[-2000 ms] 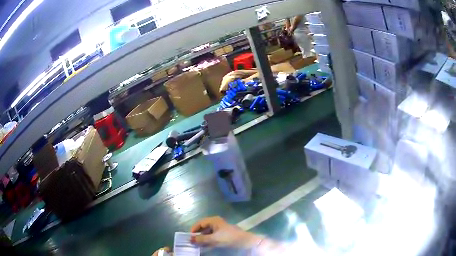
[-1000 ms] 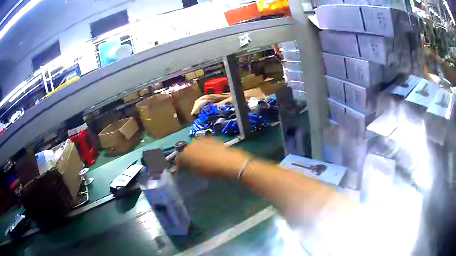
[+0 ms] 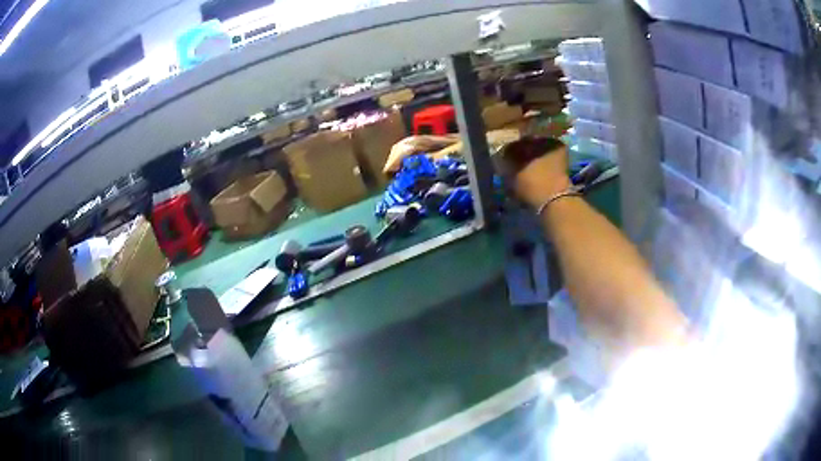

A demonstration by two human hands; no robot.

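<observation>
My right hand (image 3: pixel 540 177), with a bracelet at the wrist, reaches in from the lower right over the top of a retail box (image 3: pixel 527 270). That box stands on the belt beside the grey post. The hand hides its top and flap, and I cannot tell whether the fingers hold anything. Another pale retail box (image 3: pixel 236 387) stands tilted in view at the lower left, open, its grey flap (image 3: pixel 206 311) up. My left hand is out of view.
A pale rail (image 3: pixel 468 410) edges the green belt (image 3: pixel 378 360). Dark and blue appliances (image 3: pixel 414 189) lie across the divider. Stacked retail boxes (image 3: pixel 702 117) rise at right, with strong glare below. A brown carton (image 3: pixel 135 297) is at left.
The left retail box has shifted left and down in view. My right hand, earlier low with a white leaflet, has moved up and right to the other box. That box appeared at the post.
</observation>
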